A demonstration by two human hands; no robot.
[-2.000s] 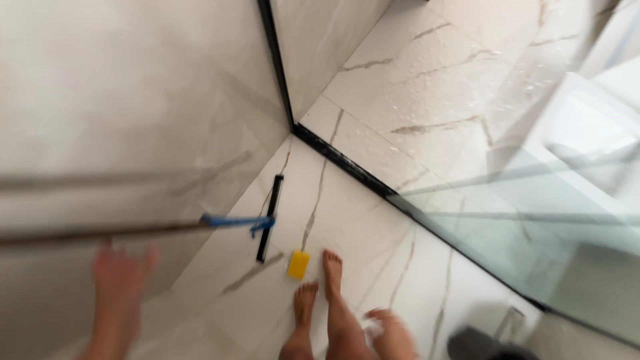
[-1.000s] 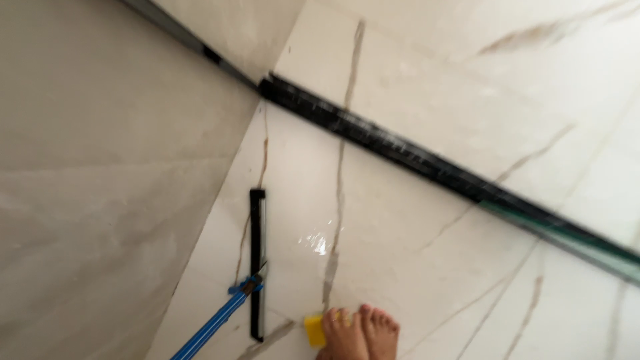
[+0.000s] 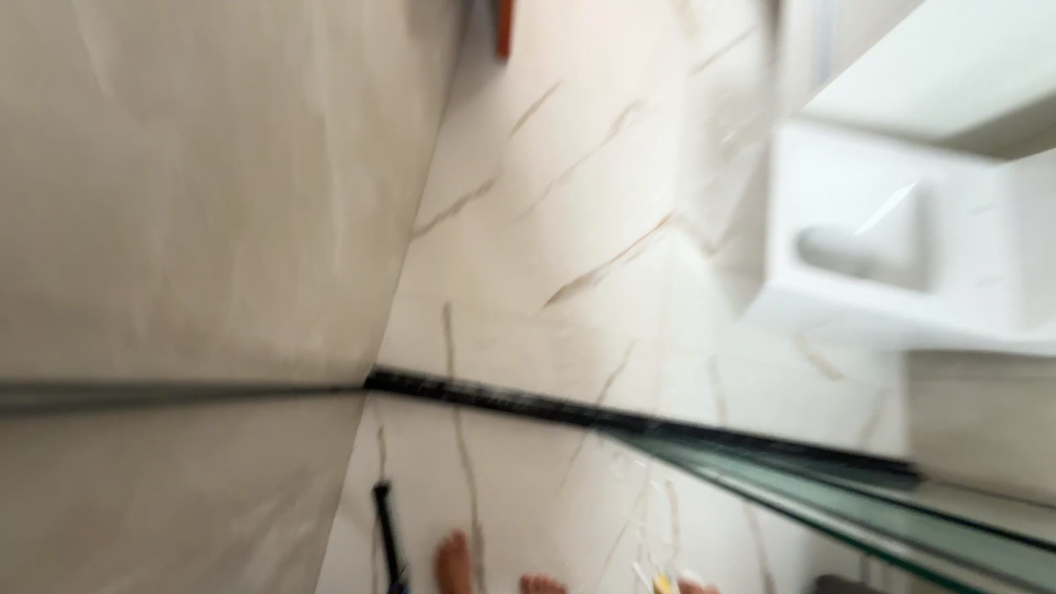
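Note:
At the bottom edge of the head view, part of my right hand [image 3: 698,587] shows beside a small yellow piece [image 3: 662,584], probably the sponge, with whitish streaks around it. Blur and the frame edge hide whether the fingers grip it. My left hand is out of view. A black squeegee head [image 3: 386,528] lies on the marble-look floor near the left wall, with a bit of blue at its lower end. My bare feet [image 3: 454,563] are to the right of it.
A black shower threshold track [image 3: 511,402] crosses the floor from the wall [image 3: 206,206]. Glass panel edges [image 3: 792,503] extend at lower right. Beyond stands a white toilet or basin fixture [image 3: 792,206]. An orange-red object [image 3: 504,29] is at the top.
The yellow sponge lay by my feet earlier; a yellow piece now shows beside my right hand. My left hand, seen two seconds ago, has left the view. The view has shifted beyond the threshold.

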